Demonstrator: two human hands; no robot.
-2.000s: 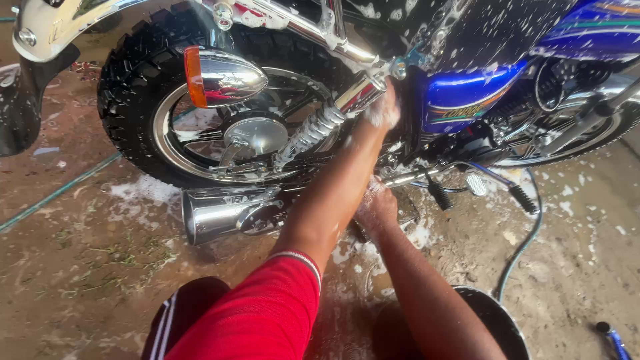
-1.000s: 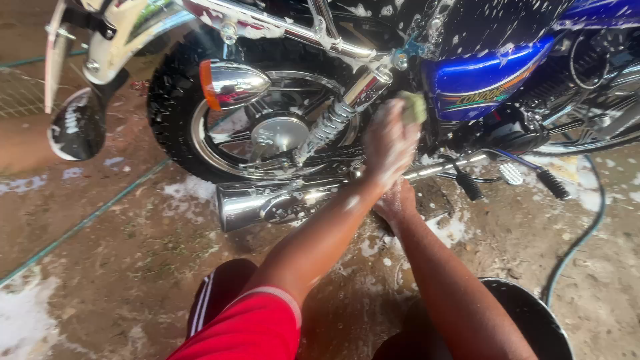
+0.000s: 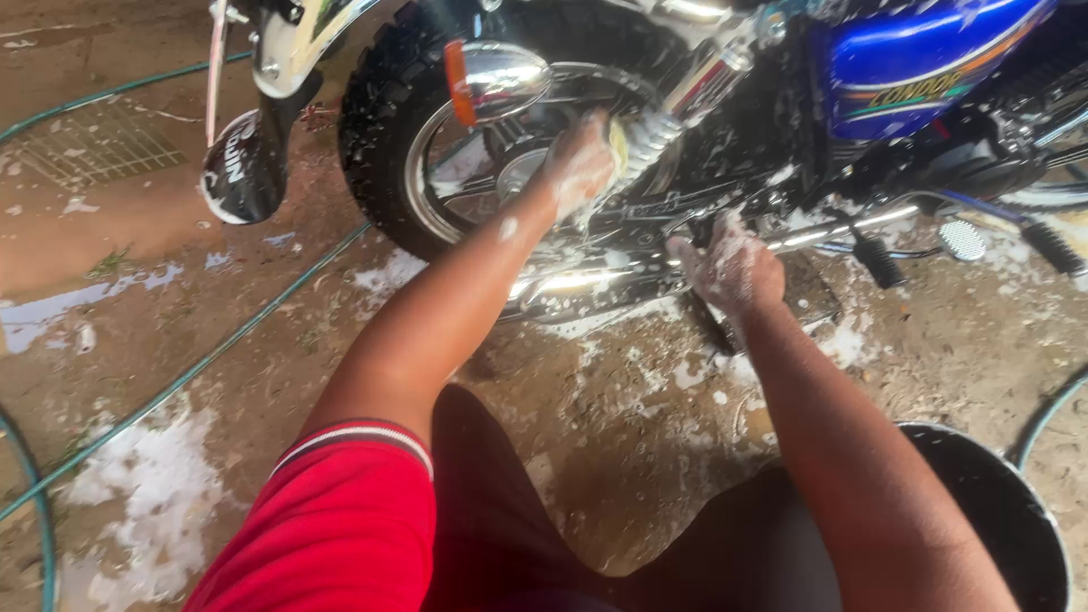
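My left hand, coated in suds, is closed around a yellowish-green sponge against the coil spring of the rear shock absorber. Behind that hand is the spoked rear wheel of a motorcycle with a blue side panel. My right hand, also soapy, rests at the lower frame just above the chrome exhaust pipe; its fingers are partly hidden, and whether they grip a part is unclear. A chrome turn signal with an orange lens juts out above my left forearm.
A black bucket stands at the lower right beside my right forearm. A green hose crosses the wet, foam-spotted ground at left. The black mud flap hangs behind the rear wheel. Foot pegs stick out at right.
My left hand has moved with the sponge from beside the blue side panel down and back to the shock absorber spring. My right hand remains low near the exhaust.
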